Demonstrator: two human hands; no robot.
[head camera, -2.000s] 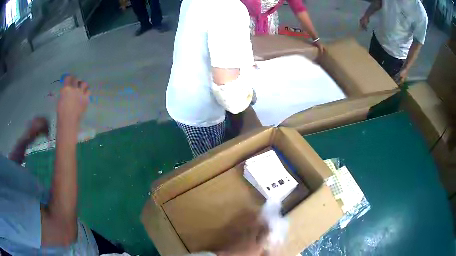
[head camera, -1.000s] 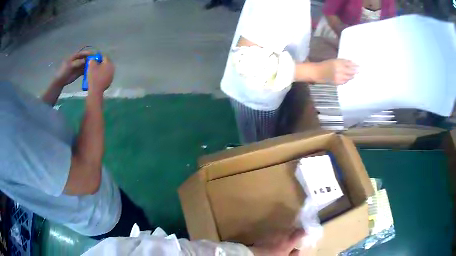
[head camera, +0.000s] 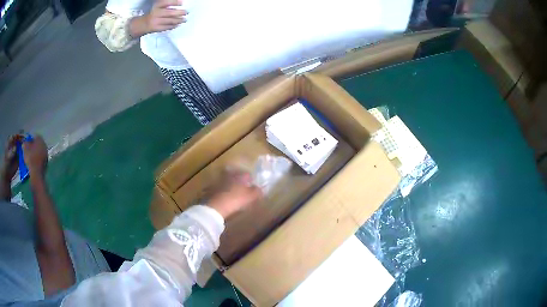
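Note:
An open brown carton (head camera: 312, 222) stands in front of me on the green table. My left hand (head camera: 234, 193), blurred, reaches into it from the lower left in a sheer white sleeve. Its fingers are on a small clear crumpled plastic bag (head camera: 271, 171) above the carton's bottom. A stack of white cards (head camera: 301, 137) with small black squares lies in the carton's far right part, just beyond the bag. A blue edge shows behind the cards. My right hand is not in view.
A white sheet (head camera: 339, 279) lies against the carton's near side. Clear plastic (head camera: 390, 231) and pale yellow sheets (head camera: 400, 143) lie right of it on the table (head camera: 474, 180). Beyond, a person holds a large white sheet (head camera: 288, 36). At left, another person holds a blue object (head camera: 23, 160).
My left hand and the plastic bag have moved left, away from the card stack, farther into the carton. The large white sheet is now raised in front of the person. The view has shifted.

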